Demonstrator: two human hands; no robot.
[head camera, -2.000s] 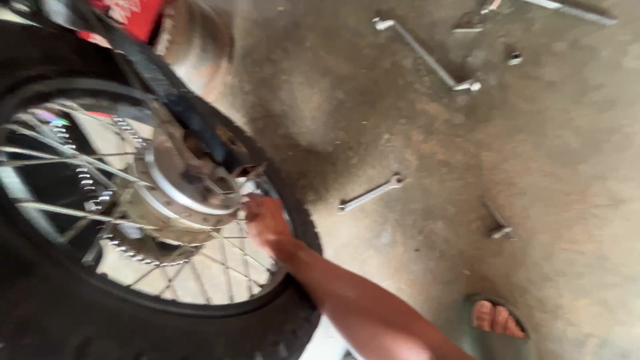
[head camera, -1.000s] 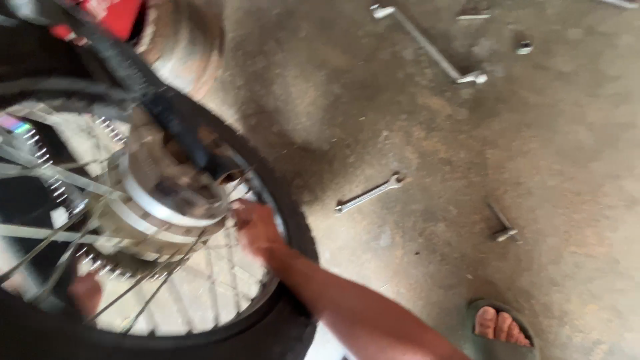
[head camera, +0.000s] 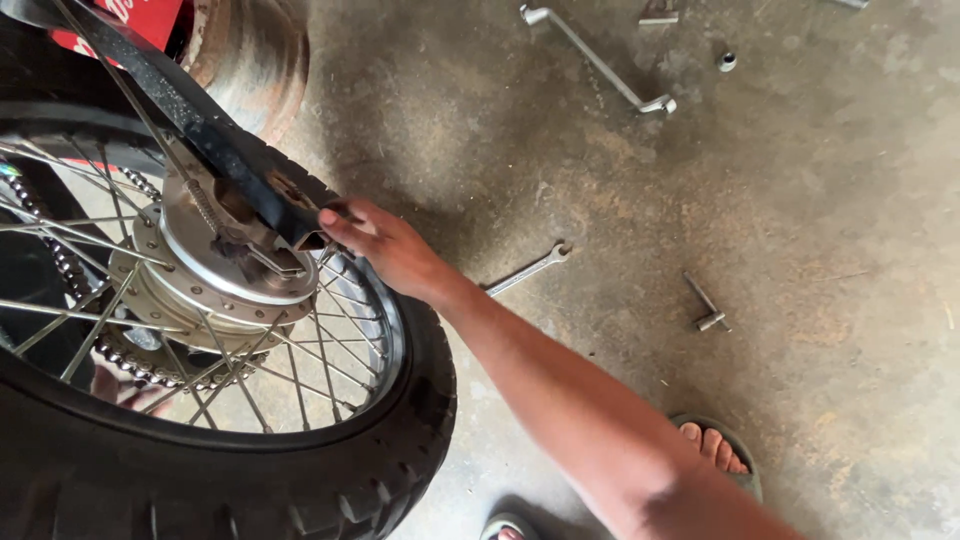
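Observation:
My right hand (head camera: 382, 244) is at the open rear end of a black motorcycle swingarm (head camera: 225, 161), its thumb on the tube's edge and the other fingers partly hidden behind it. Just below lies the metal wheel hub (head camera: 240, 262) with its brake plate, a rod and a spring (head camera: 202, 206). Spokes run from the hub to the rim inside a knobbly black tyre (head camera: 300, 480). Through the spokes, my left hand (head camera: 124, 390) shows partly on the far side, beside the chain and rear sprocket (head camera: 150, 371); what it touches is hidden.
On the concrete floor lie a combination wrench (head camera: 529, 274), an offset ring wrench (head camera: 600, 64), a socket (head camera: 726, 61) and a small T-shaped tool (head camera: 707, 306). A rusty wheel rim (head camera: 259, 67) stands behind the tyre. My sandalled feet (head camera: 716, 448) are at the lower right.
My right hand has moved from beside the hub, below the swingarm's end, up onto that end. The swingarm's end and hub now show more plainly. The floor tools have not moved.

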